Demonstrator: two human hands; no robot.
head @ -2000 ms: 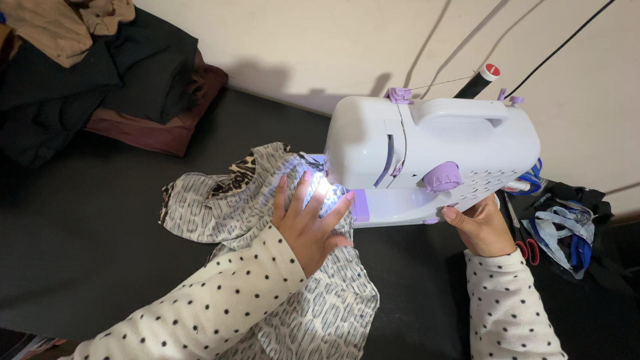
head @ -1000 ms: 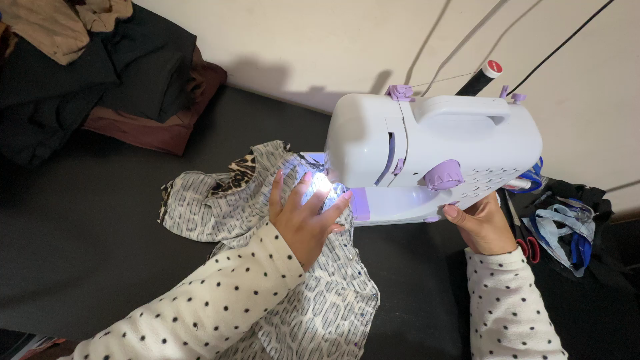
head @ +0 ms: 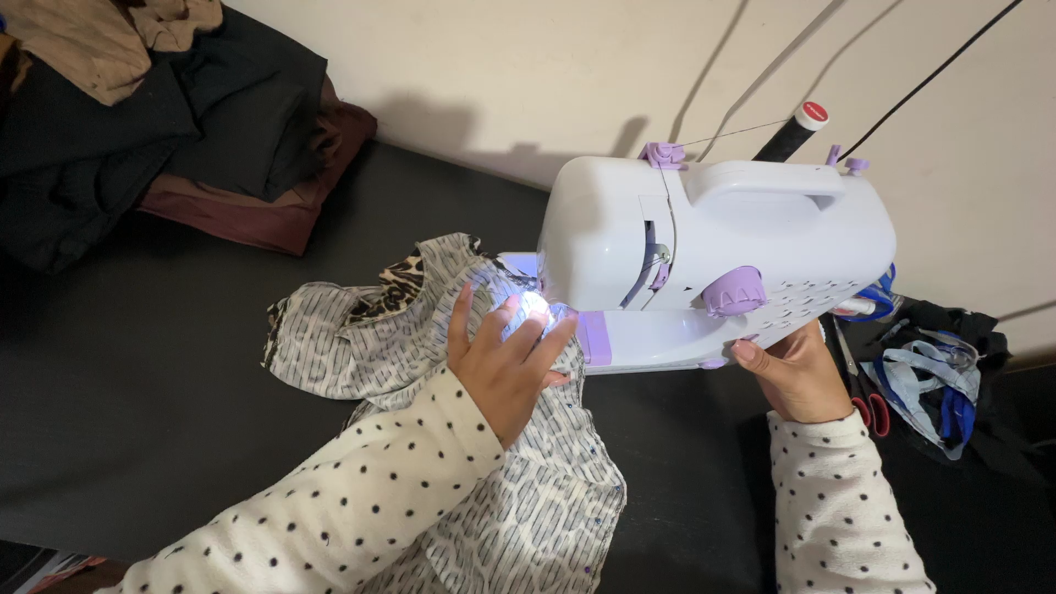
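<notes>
A white and purple sewing machine (head: pixel 784 239) stands on the black table, its lamp lit over the needle area, which is mostly hidden. Under its head lies a grey and white patterned fabric (head: pixel 528 503), with a leopard-print part (head: pixel 400 289) showing at the left. My left hand (head: pixel 511 355) rests flat on this fabric beside the lamp, fingers spread, holding nothing. At the machine's right end is my right hand (head: pixel 796 371), its thumb against the lower front edge and its other fingers hidden behind. A dark thread spool (head: pixel 788 136) stands behind the machine, thread running from it.
Folded dark and brown clothes (head: pixel 247 107) are piled at the back left of the black table (head: pixel 132 396). At the right lie red-handled scissors (head: pixel 870 412) and a bundle of blue and pale straps (head: pixel 932 384) on black cloth. A pale wall (head: pixel 495 66) rises behind.
My left hand has shifted slightly on the fabric; its fingers were spread wider two seconds ago. My right hand stays at the machine's end.
</notes>
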